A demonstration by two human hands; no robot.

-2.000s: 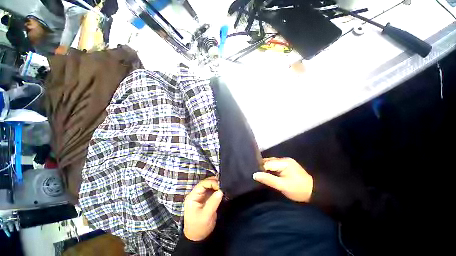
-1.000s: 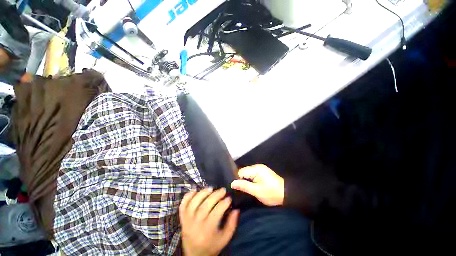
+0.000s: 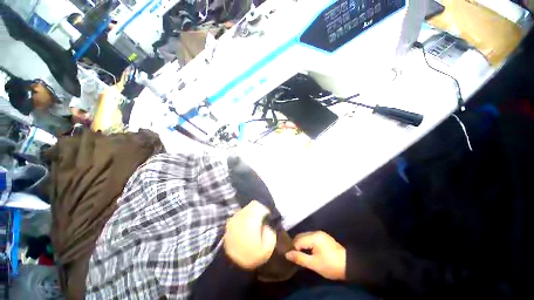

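The plaid fabric (image 3: 164,222) lies in a loose heap left of my hands, its upper end near the needle area (image 3: 225,137). The dark band (image 3: 250,183) runs along its right edge from the needle area down to my hands. My left hand (image 3: 250,235) is closed over the band and partly hides it. My right hand (image 3: 319,255) pinches the edge of a brown piece (image 3: 280,261) that shows between and below my hands. The brown garment pile (image 3: 96,193) lies left of the plaid.
The white sewing machine (image 3: 263,64) stands across the top. Under its arm are a black flat object (image 3: 307,116) and a black-handled screwdriver (image 3: 398,115). The table's front edge (image 3: 351,184) runs diagonally. A person (image 3: 44,102) is at the upper left.
The view has tilted up, showing more of the machine and its panel. My left hand has moved from the plaid's edge onto the band. Brown cloth now shows between my hands.
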